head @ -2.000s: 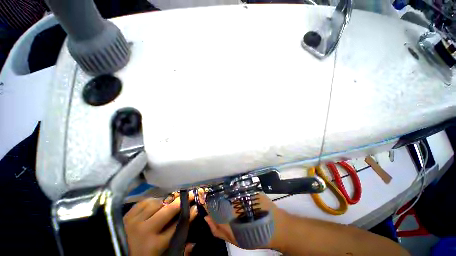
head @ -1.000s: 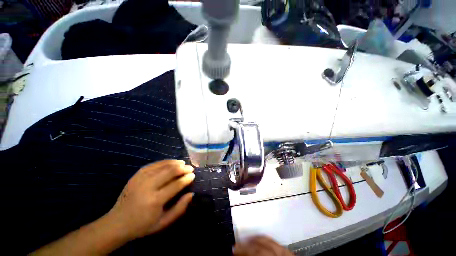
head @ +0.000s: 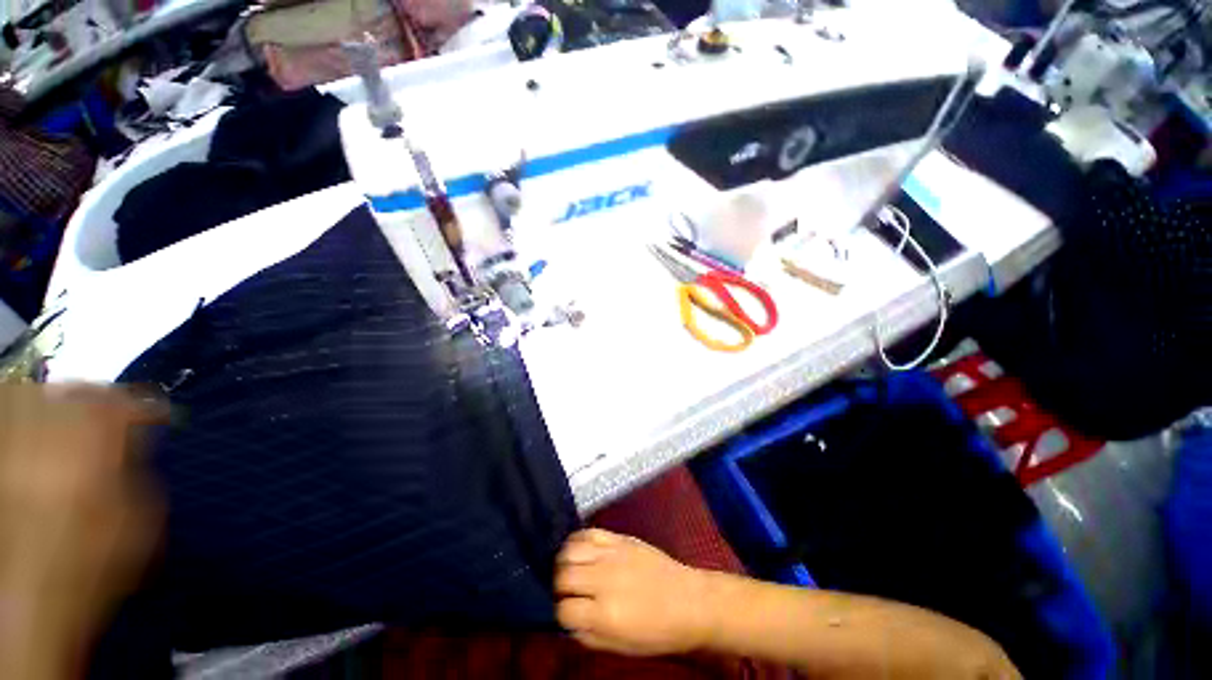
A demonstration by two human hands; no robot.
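A dark pinstriped garment panel [head: 332, 438] lies over the left of the sewing table and runs under the needle area of the white sewing machine [head: 572, 160]. Its right edge runs from the presser foot [head: 489, 322] down to the table's front edge. My right hand [head: 625, 594] is closed on the panel's lower right corner at the front edge. My left hand [head: 80, 505] is blurred and cut off by the left border, over or beside the panel's left side; its fingers are too blurred to tell whether they hold cloth.
Scissors with yellow and red handles [head: 728, 312] lie on the table right of the needle. A tan tag [head: 812, 275] and a white cable [head: 917, 319] are farther right. A blue bin [head: 917, 518] with dark contents stands below the front edge. Dark cloth [head: 239, 173] lies behind the machine.
The view has swung to show more of the table and floor. My left hand has moved from beside the needle to the far left. My right hand has come to the panel's front corner.
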